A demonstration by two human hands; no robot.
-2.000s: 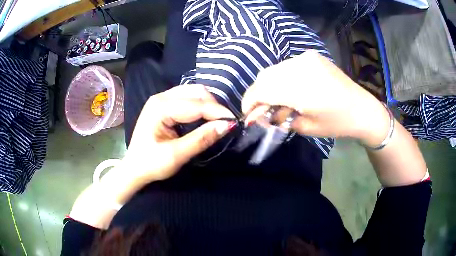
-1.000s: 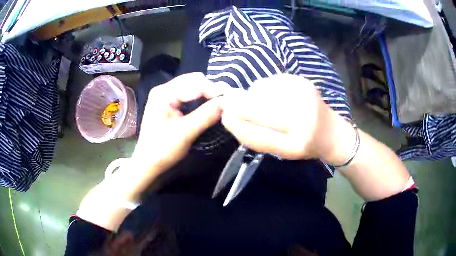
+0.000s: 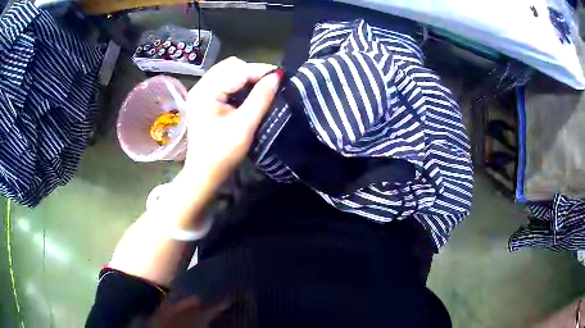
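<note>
The striped garment [image 3: 346,96], dark with white stripes, lies bunched on the black-clothed lap, with its plain black inner part [image 3: 346,170] showing. My left hand [image 3: 228,109] is left of it and pinches its dark edge between thumb and fingers, the fingertips near the top. Whatever small piece is at the fingertips is hidden or too small to tell. My right hand is out of the picture; only a bit of skin and a thin bracelet show at the bottom right corner. No needle, thread or scissors can be made out.
A pink basket [image 3: 131,128] with something yellow inside stands on the floor at left, below a white box of small spools [image 3: 208,57]. Striped garments hang at far left [image 3: 45,109] and lie at right [image 3: 558,224]. The white-covered table [image 3: 507,32] is at upper right, small dark pieces on it.
My right hand has left the garment and gone out at the lower right, and the scissors are no longer visible. My left hand has moved up, still pinching cloth. The view has shifted.
</note>
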